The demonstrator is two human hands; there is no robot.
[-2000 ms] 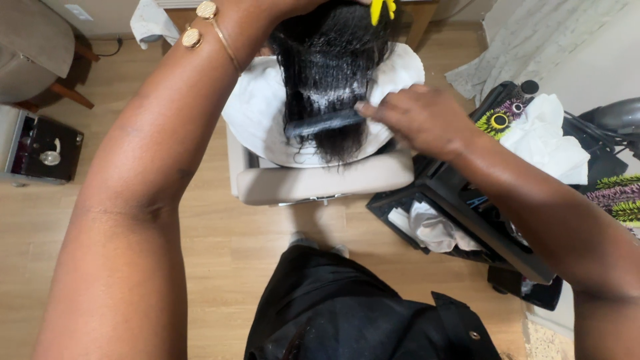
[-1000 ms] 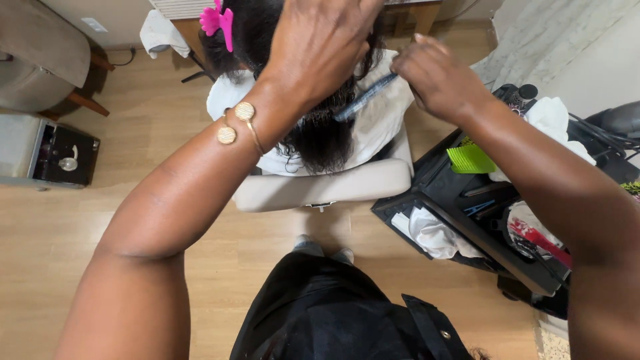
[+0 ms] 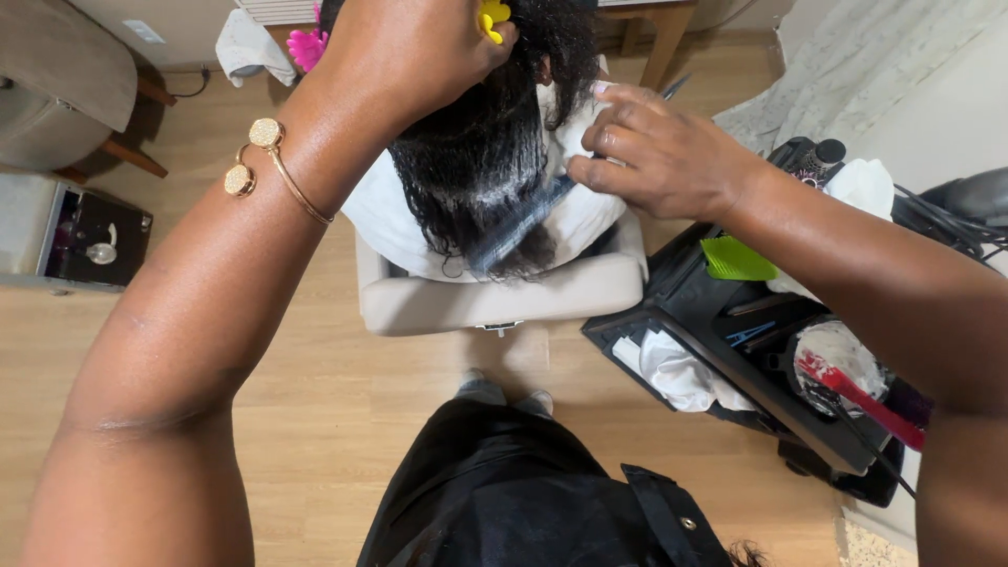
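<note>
My left hand (image 3: pixel 429 55) is at the seated person's head, its fingertips against a yellow hair clip (image 3: pixel 494 17); whether it grips the clip or hair is partly hidden. My right hand (image 3: pixel 650 150) grips a dark tail comb (image 3: pixel 524 223), whose toothed part lies slanted across the lower ends of the dark hair (image 3: pixel 472 150). White product streaks the hair near the comb. The comb's thin tail sticks out beyond my knuckles. A pink hair clip (image 3: pixel 307 49) sits at the head's left side. A white cape (image 3: pixel 591 209) covers the person's shoulders.
The beige chair back (image 3: pixel 504 303) stands before me. At right a black trolley (image 3: pixel 693 331) carries a green comb (image 3: pixel 738 260), a bowl of white cream (image 3: pixel 839 358), a red brush (image 3: pixel 866 402), a round brush (image 3: pixel 819 157) and cables. An armchair (image 3: pixel 59 87) is at upper left.
The pink clip and cream bowl show more fully now than two seconds ago. Since one second ago, the yellow clip has come into view at my left hand, and the comb has moved down the hair.
</note>
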